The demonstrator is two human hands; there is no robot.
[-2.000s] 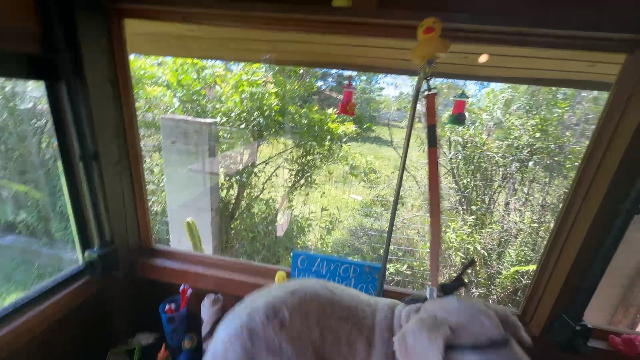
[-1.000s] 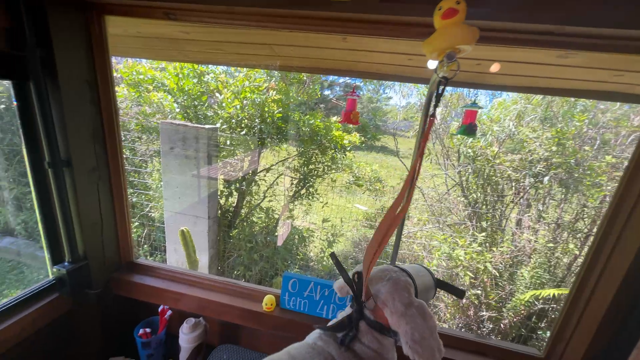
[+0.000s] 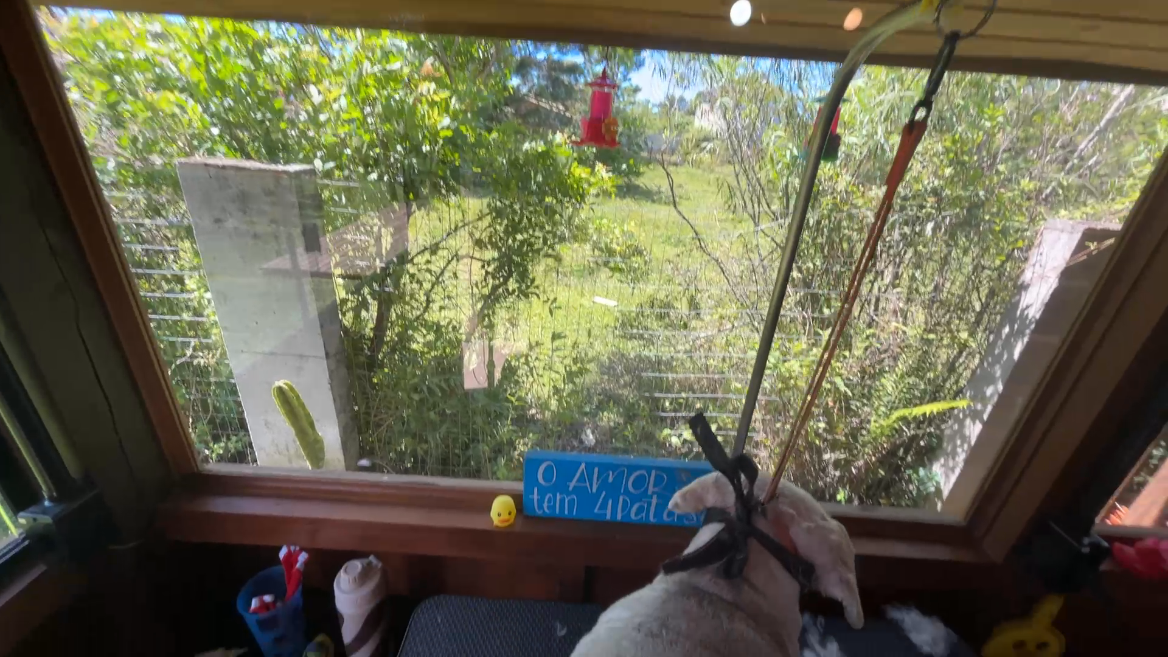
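Note:
Neither of my hands shows in the head view. A short-coated, pale grey dog (image 3: 707,602) is at the lower centre right, its back toward me and its head toward the window. Black straps (image 3: 735,538) are tied in a bow behind its head. An orange leash (image 3: 844,306) runs from its neck up to a black clip and a ring at the top of a curved metal grooming arm (image 3: 787,246). Beneath the dog is a dark textured grooming table (image 3: 493,625). Loose pale fur (image 3: 920,630) lies on the right.
A blue sign with white lettering (image 3: 602,488) and a small yellow rubber duck (image 3: 503,512) stand on the wooden windowsill (image 3: 365,520). A blue cup with red-and-white items (image 3: 274,611) and a pale bottle (image 3: 360,602) are at lower left. A red feeder (image 3: 599,114) hangs outside.
The dog's head has turned away toward the window, and its body has swung round from lying across the view. The view has shifted, so the yellow duck on the arm's top has left the frame.

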